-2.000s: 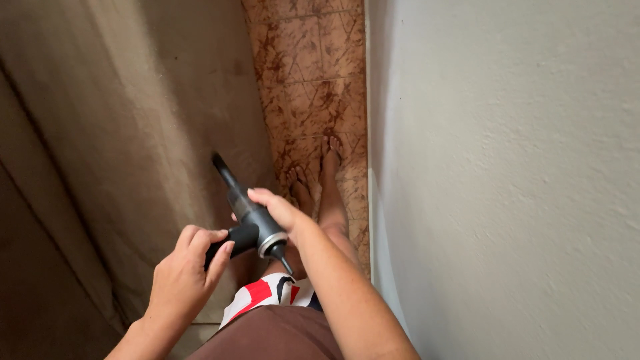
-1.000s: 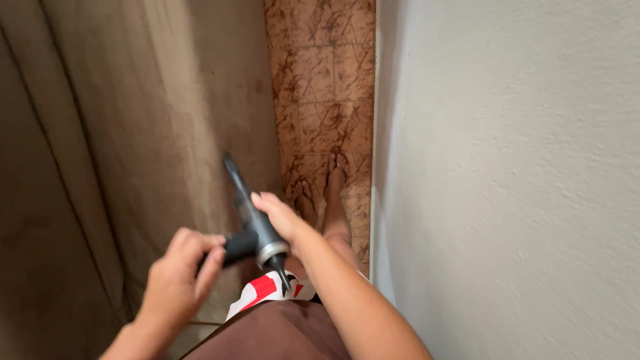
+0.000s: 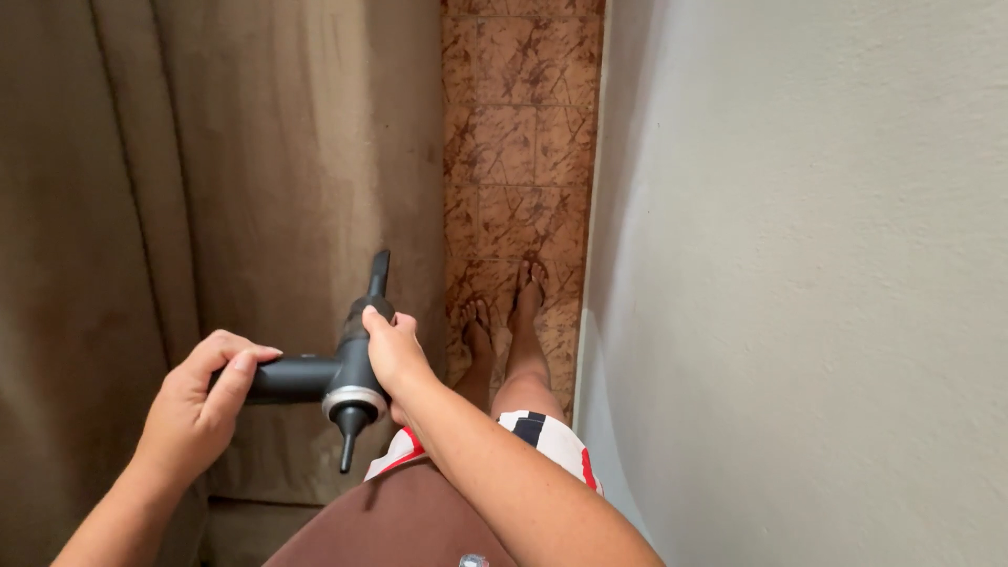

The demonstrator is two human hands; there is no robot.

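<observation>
A black handheld vacuum cleaner with a silver ring is between my hands, over the side of a brown fabric sofa. My left hand is closed around the end of its handle, which points left. On the upper part of the body, near the front collar, my right hand has its grip; some of its fingers are hidden behind the tool. A flat crevice nozzle points away from me. At the opposite end a thin tapered nozzle points back toward me.
A pale painted wall rises at the right. Between it and the sofa runs a narrow strip of reddish-brown tiled floor, where my feet stand in flip-flops. Deep seams run along the sofa at the left.
The vacuum cleaner and both hands, blurred a second ago, now show sharply. The handle lies more level than two seconds ago. Both hands keep hold of the tool.
</observation>
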